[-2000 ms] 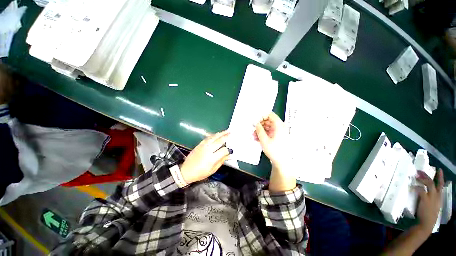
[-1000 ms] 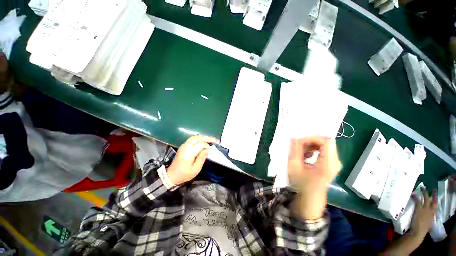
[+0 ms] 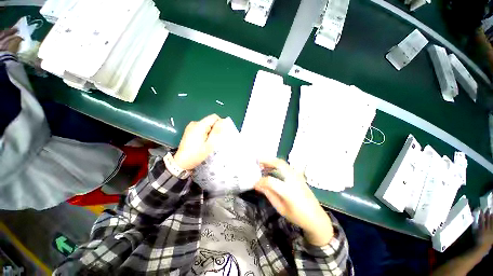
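Observation:
My left hand [image 3: 201,143] grips the upper left part of a thin white label sheet [image 3: 221,164], raised in front of my chest and blurred. My right hand [image 3: 281,191] is at the sheet's right edge with fingers bent; a label at the fingertips cannot be made out. A stack of flat white cartons [image 3: 266,108] lies directly ahead, its lower end hidden by the sheet and my right hand. A looser, fanned white carton stack [image 3: 332,140] lies to its right.
Thick bulk carton stacks [image 3: 108,46] lie at far left. White slivers [image 3: 182,95] dot the green table [image 3: 208,67]. A rubber band [image 3: 375,136] lies beside the fanned stack. Erected cartons [image 3: 424,183] stand at right. A metal post [image 3: 298,38] rises ahead. Neighbours' hands show at both edges.
The sheet has come up from the lap in my left hand. My right hand has moved left from the fanned stack to the sheet. The neighbour's hand at right has moved further right.

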